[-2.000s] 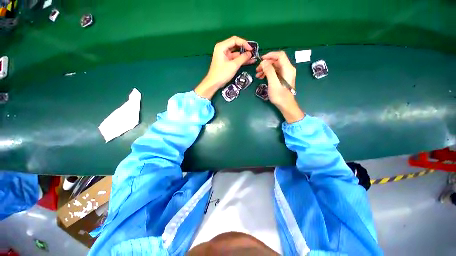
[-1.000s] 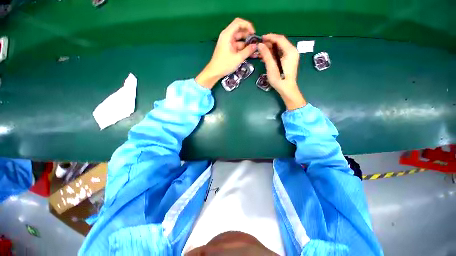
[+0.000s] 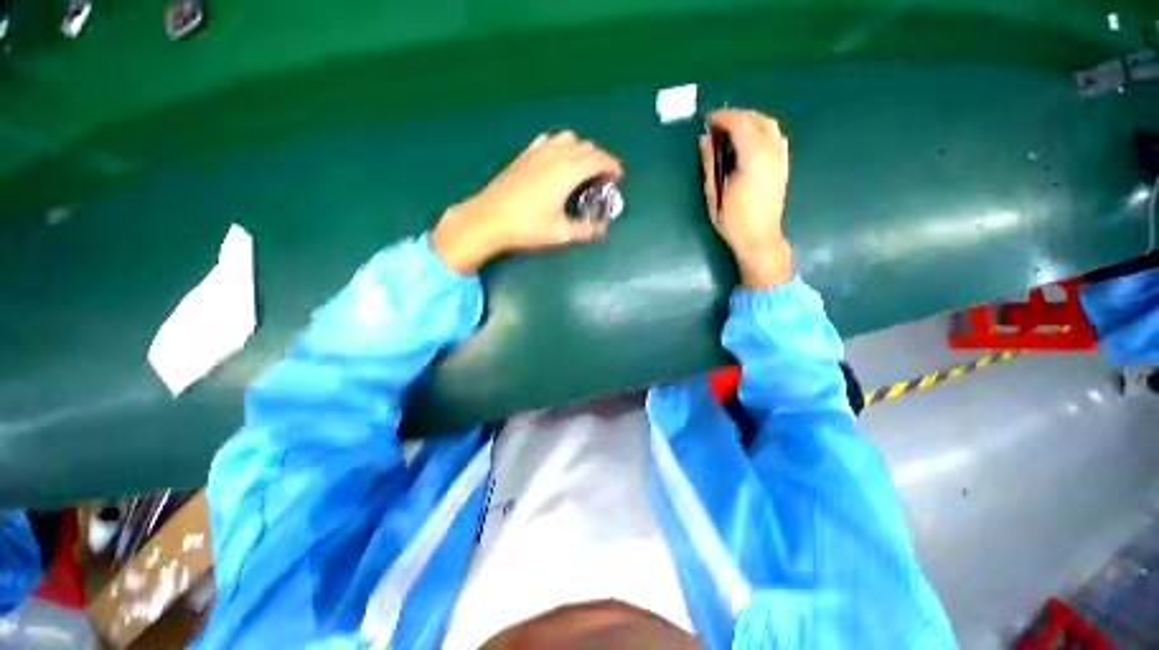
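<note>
My left hand (image 3: 540, 197) lies low over the dark green bench, its fingers curled around at least one silver-rimmed module (image 3: 601, 199). The module shows blurred at the fingertips, and the palm hides whether more lie beneath. My right hand (image 3: 752, 178) is to its right, fingers bent, with a thin dark tool (image 3: 722, 172) held along the fingers; its tip is not clear. Whether a module lies at those fingers cannot be told. A small white label (image 3: 676, 103) lies flat just beyond and left of my right hand.
A large white paper scrap (image 3: 210, 311) lies on the bench at left. Small modules (image 3: 184, 17) are at the top left on the brighter belt (image 3: 420, 70). A cardboard box (image 3: 155, 578) stands on the floor at lower left. Red stools (image 3: 1023, 318) and a blue sleeve are at right.
My hands have parted: the left came down and closed around a module, the right moved outwards with the tool. The loose modules near the hands no longer show separately. The view has shifted right.
</note>
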